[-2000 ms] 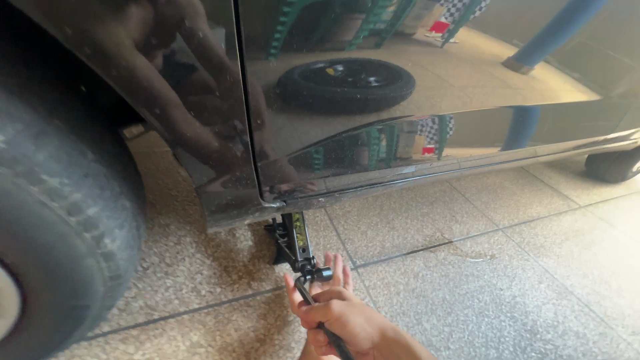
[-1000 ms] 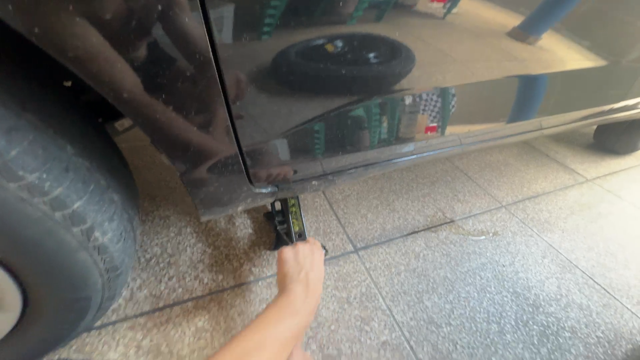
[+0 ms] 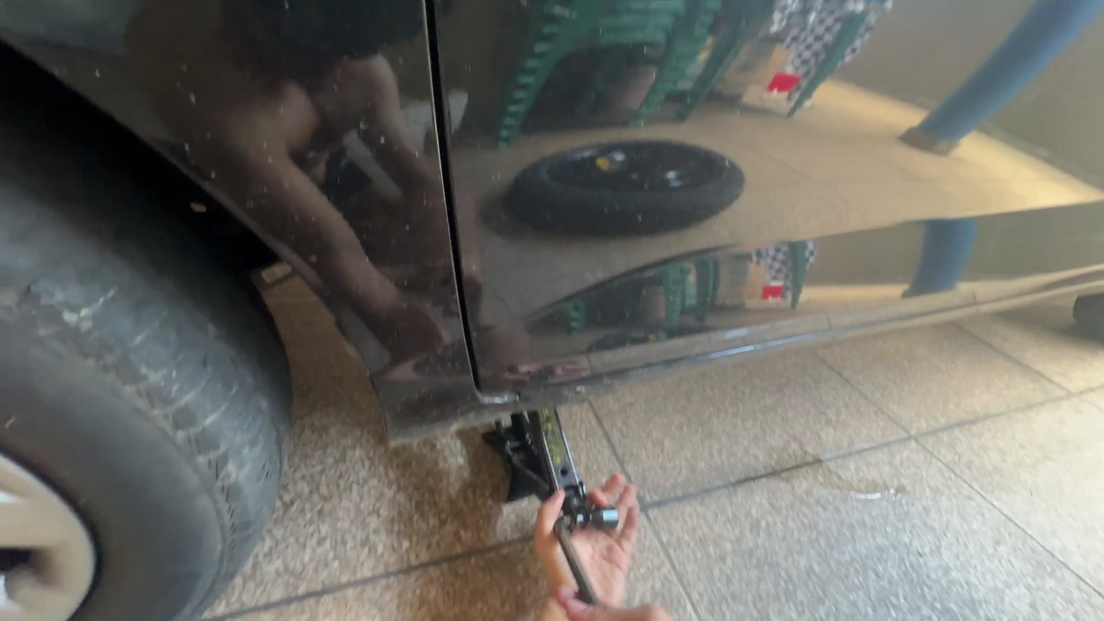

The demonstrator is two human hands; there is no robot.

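Under the sill of a dark, glossy car (image 3: pixel 604 302), behind its wheel, stands a black scissor jack (image 3: pixel 552 448) with a yellow-marked arm. A wrench-like metal crank with a socket end (image 3: pixel 601 518) meets the jack's near end. Around that joint my left hand (image 3: pixel 595 552) is spread, palm up, its thumb and fingers on either side. My right hand (image 3: pixel 625 613) shows only in part at the bottom edge, its fingers on the crank's bar (image 3: pixel 576 565). The jack's top, where it meets the sill, is hidden by the bodywork.
A car tyre (image 3: pixel 172 345) with a silver wheel fills the left side. Grey speckled floor tiles (image 3: pixel 819 535) with dark joints lie under the car. Another wheel (image 3: pixel 1088 315) shows at the far right. The door mirrors a flat-lying wheel, green chairs, a blue post and a crouching person.
A second ago one arm reached up from below and its hand covered the jack's near end. Now the spread hand and the crank show there, much as two seconds ago.
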